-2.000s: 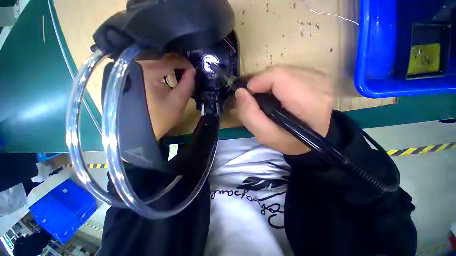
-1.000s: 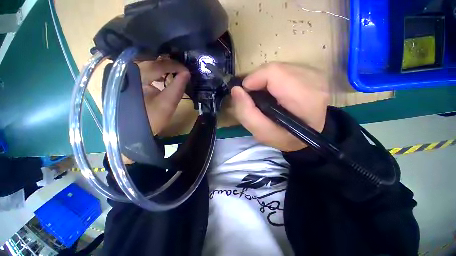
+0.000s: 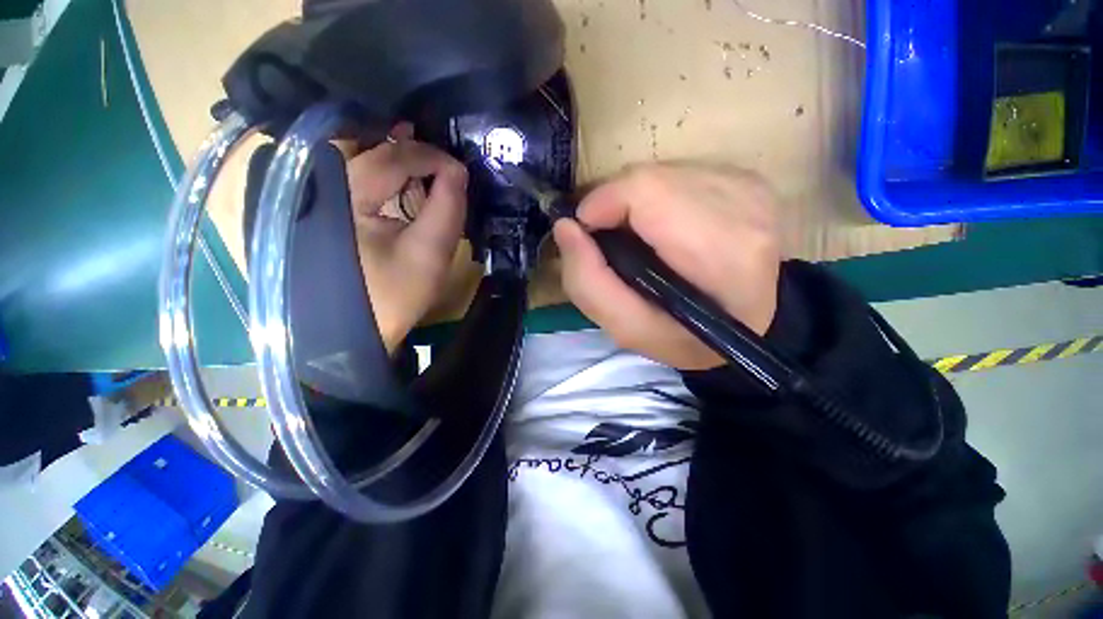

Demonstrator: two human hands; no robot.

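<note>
The headset's closed ear cup lies at the top over the work board. The glossy open ear cup is beside it, with a bright reflection inside. The clear headband tubes curve down at the left, near the dark headband pad. My left hand is at the open cup's left side, fingers bent; thin strands show by its fingertips. My right hand holds the soldering iron like a pen, its tip over the open cup. Whether the tip touches is too small to tell.
A blue tray at the upper right holds a yellow sponge in a dark holder. Thin solder wire trails near the tray. The green bench shows at the left. Blue crates stand on the floor at lower left.
The iron's tip has shifted slightly within the open cup, and my right hand has moved a little left. The view has shifted slightly. Both hands keep their grips.
</note>
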